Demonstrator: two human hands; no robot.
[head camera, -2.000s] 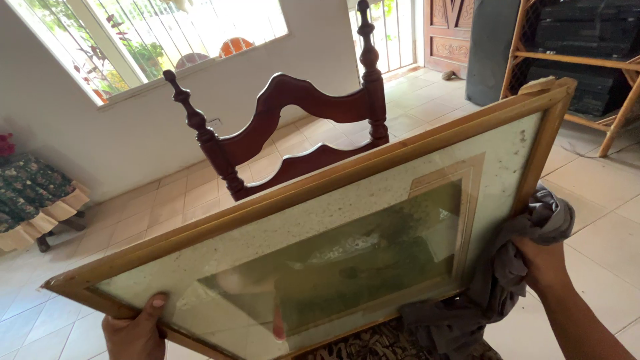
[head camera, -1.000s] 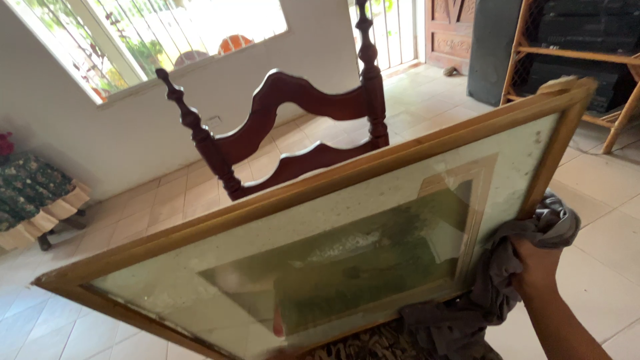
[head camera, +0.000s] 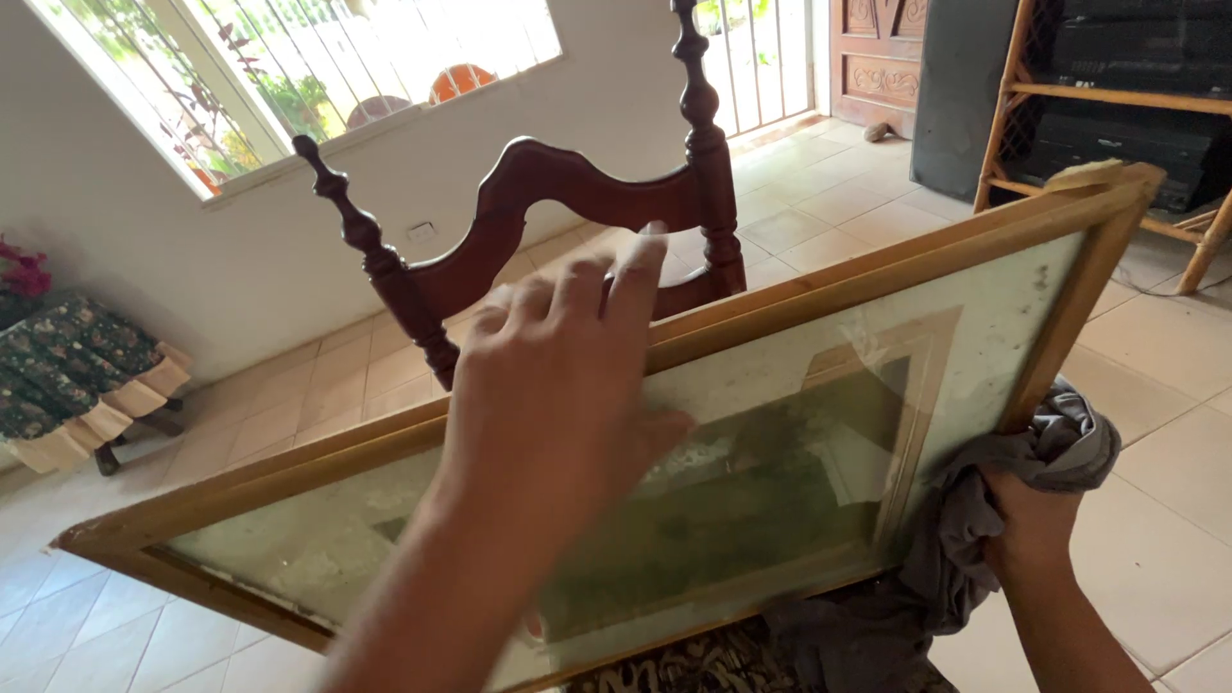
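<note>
A large glazed picture in a gold-coloured wooden frame (head camera: 289, 450) is tilted before me, its lower edge by a patterned cushioned surface (head camera: 674, 664). My left hand (head camera: 568, 356) is raised over the middle of its top rail, fingers apart and slightly blurred, holding nothing; whether it touches the frame I cannot tell. My right hand (head camera: 1030, 520) grips the frame's right side through a grey cloth (head camera: 962, 539), which hangs down below the frame. Spots mark the picture's pale mat, and the glass carries reflections.
A dark turned-wood chair back (head camera: 577, 183) rises just behind the frame. A small table with a floral cloth (head camera: 77, 366) stands at left. A rattan shelf (head camera: 1107, 94) with black electronic devices, a dark upright panel (head camera: 962, 106) and a carved wooden door (head camera: 881, 72) are at back right.
My left hand, on the frame's lower left edge two seconds ago and out of view one second ago, is now over the top rail. The right hand stays at the right side with the cloth.
</note>
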